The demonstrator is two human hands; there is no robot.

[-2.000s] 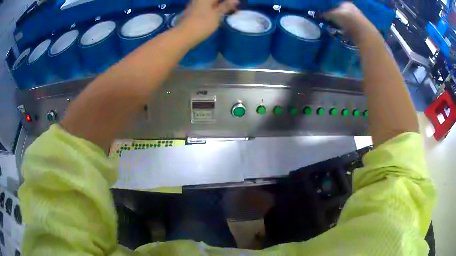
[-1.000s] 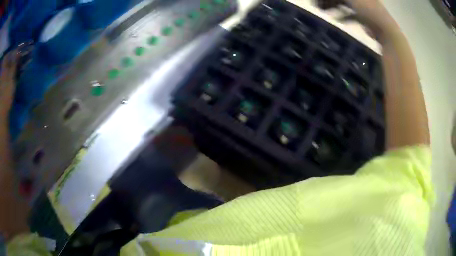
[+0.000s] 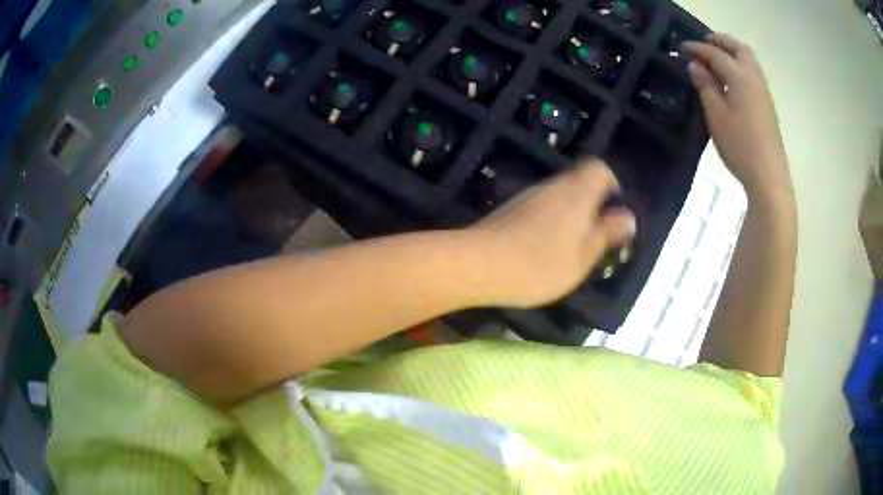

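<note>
A black tray [image 3: 380, 116] with square pockets lies in front of me, tilted across the view. Many pockets hold round black assemblies [image 3: 422, 133] with green dots and pale tabs. My left hand [image 3: 542, 237] reaches across to the tray's near right part, its fingers closed around a dark round part [image 3: 614, 253] with pale tabs, partly hidden by the fingers. My right hand [image 3: 744, 116] is at the tray's far right edge, fingertips over a corner pocket. Whether it holds a part there is hidden.
A white tray [image 3: 712, 227] shows beneath the black tray's right side. The steel panel with green buttons [image 3: 103, 95] is at upper left, with white paper [image 3: 145, 184] and a yellow sheet [image 3: 60, 280] beside it. Pale floor [image 3: 823, 193] lies at right.
The view has turned from the machine to the black tray. My left hand has moved from the blue cylinders to the tray, and my right hand is at its right edge.
</note>
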